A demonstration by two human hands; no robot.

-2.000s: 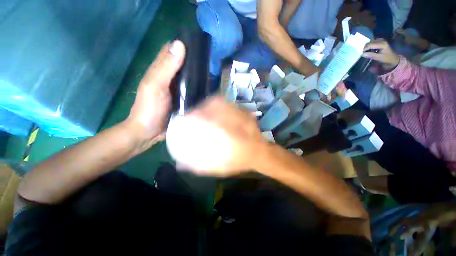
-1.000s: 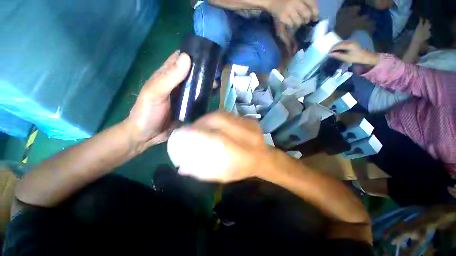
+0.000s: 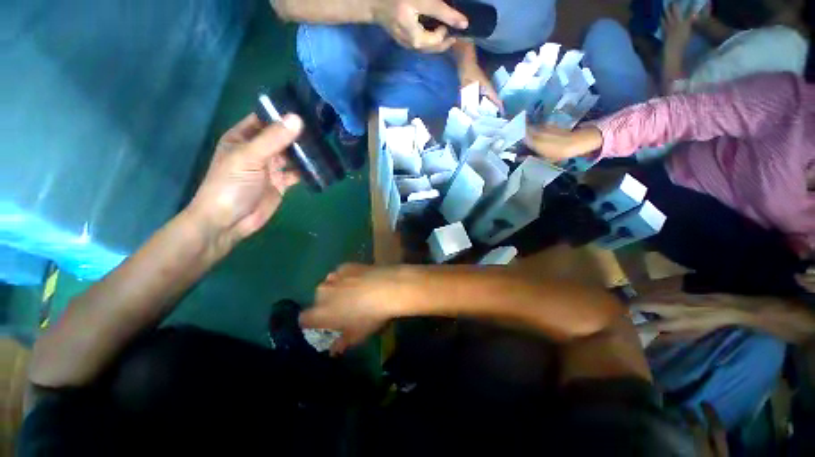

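Observation:
My left hand [image 3: 246, 178] is raised at the left and grips a glossy black cylinder [image 3: 304, 147], tilted, with a bright streak of light along its side. My right hand [image 3: 357, 308] is low above my lap, palm down, with its fingers curled at a small piece of whitish wiping cloth [image 3: 320, 339]. Most of the cloth is hidden under the fingers. The right hand is apart from the cylinder.
Open white cartons [image 3: 483, 178] stand clustered on brown cardboard [image 3: 384, 236] right of centre, with dark cylinders among them. A plastic-wrapped stack [image 3: 107, 107] fills the upper left. Other people sit around; one holds a black cylinder [image 3: 474, 20], and a pink-sleeved arm [image 3: 661, 116] reaches over the cartons.
My right hand has moved down from the cylinder towards my lap, with less white cloth showing. My left hand has shifted left with the cylinder. The other person's pink-sleeved arm has lowered to the cartons.

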